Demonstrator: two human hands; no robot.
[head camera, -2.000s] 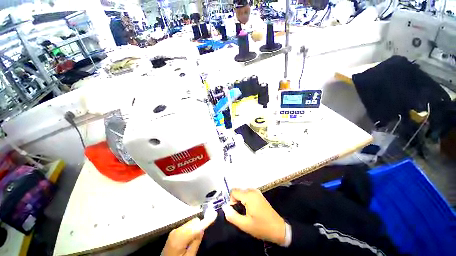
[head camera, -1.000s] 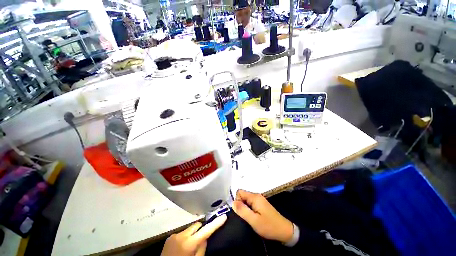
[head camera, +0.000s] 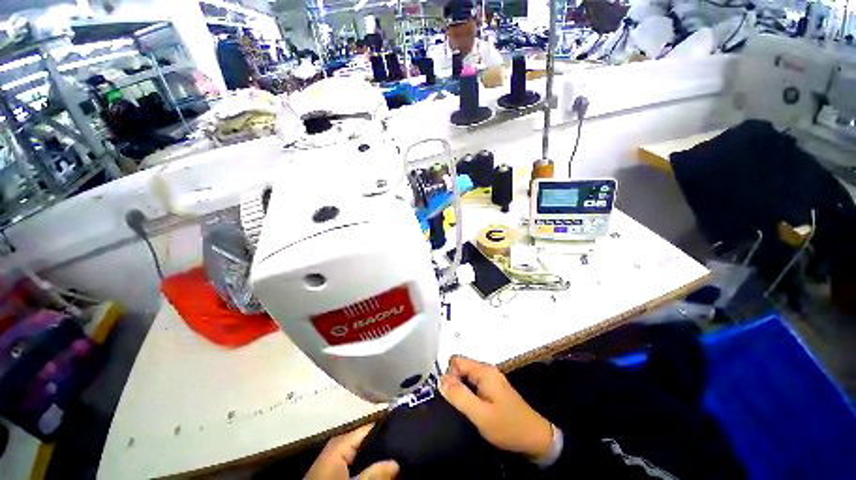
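Note:
The white sewing machine head with a red label (head camera: 352, 291) stands in the middle of the view. A small shiny presser foot (head camera: 416, 396) shows under it. The black garment (head camera: 422, 439) lies below the foot and runs toward my lap. My right hand (head camera: 493, 408) is beside the foot on its right, thumb and fingers pinched at the cloth's edge. My left hand (head camera: 352, 457) is lower left, cut off by the bottom edge, holding the cloth's left side. The fingertips of both hands are partly hidden by cloth or blurred.
On the pale table (head camera: 225, 398) are a phone (head camera: 485, 270), a tape roll (head camera: 494, 240), a control panel (head camera: 572, 210) and thread cones (head camera: 502, 186). A blue crate (head camera: 774, 398) is at right. Red-orange cloth (head camera: 211, 314) lies left. A person (head camera: 466, 47) is at the back.
My left hand has moved from beside the presser foot down and left, and more black cloth shows between the hands. My right hand stays near the foot.

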